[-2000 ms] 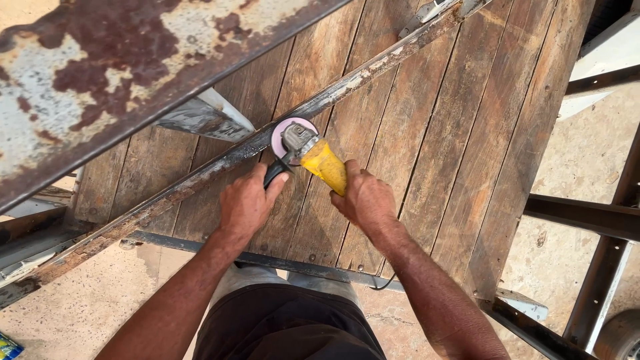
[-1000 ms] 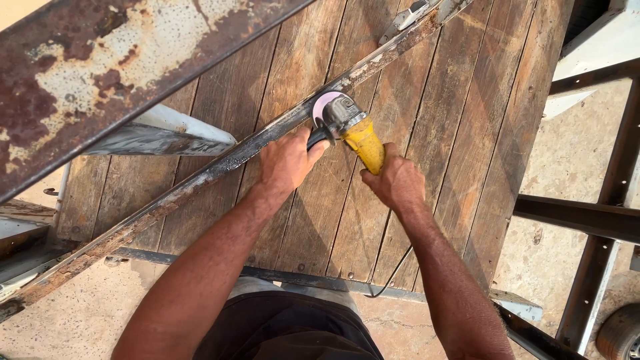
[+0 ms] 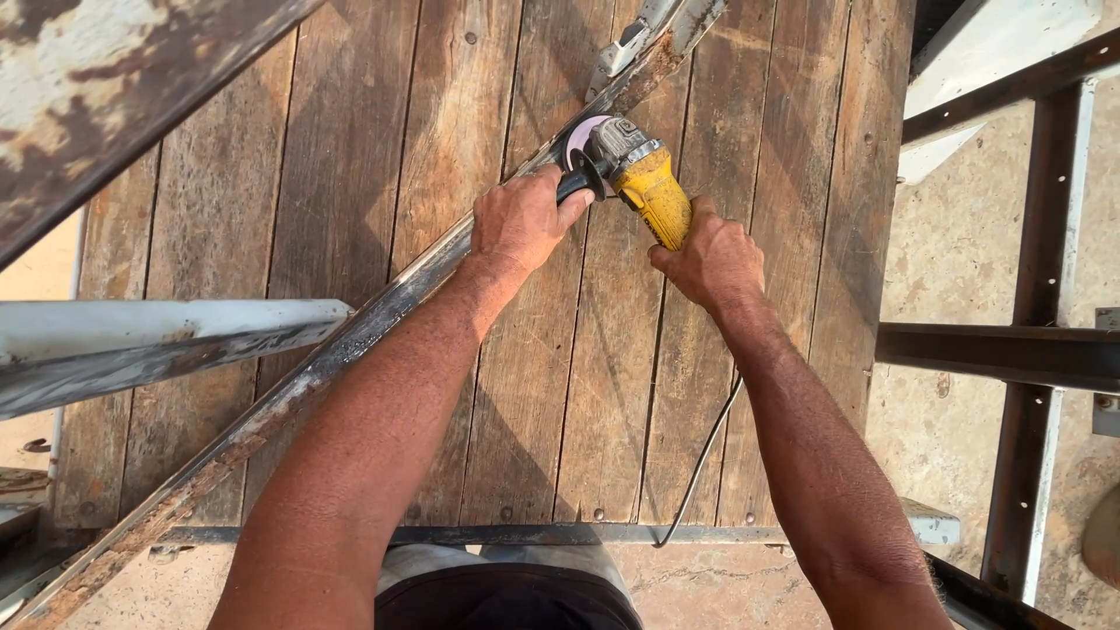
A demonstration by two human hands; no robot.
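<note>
A yellow angle grinder (image 3: 652, 188) with a pale pink disc (image 3: 584, 140) is held in both hands above a wooden plank table (image 3: 604, 376). My left hand (image 3: 522, 219) grips its black side handle (image 3: 577, 182). Around the rear of the yellow body is my right hand (image 3: 716, 255). The disc's edge meets, or lies very close to, a long rusty metal bar (image 3: 394, 297) that runs diagonally over the planks. Part of the bar is hidden behind my left hand and forearm. A dark cord (image 3: 704, 455) trails from under my right forearm over the table's near edge.
A rusty, paint-flaked metal beam (image 3: 131, 96) crosses the upper left, near the camera. A grey-white metal piece (image 3: 175, 328) reaches the bar from the left. Another metal part (image 3: 626, 52) stands at the bar's far end. Dark steel framing (image 3: 1037, 236) is on the right over a stone floor.
The grinder and both hands have moved along the bar toward its far upper-right end. Both hands have kept their hold on the grinder. The view has shifted somewhat.
</note>
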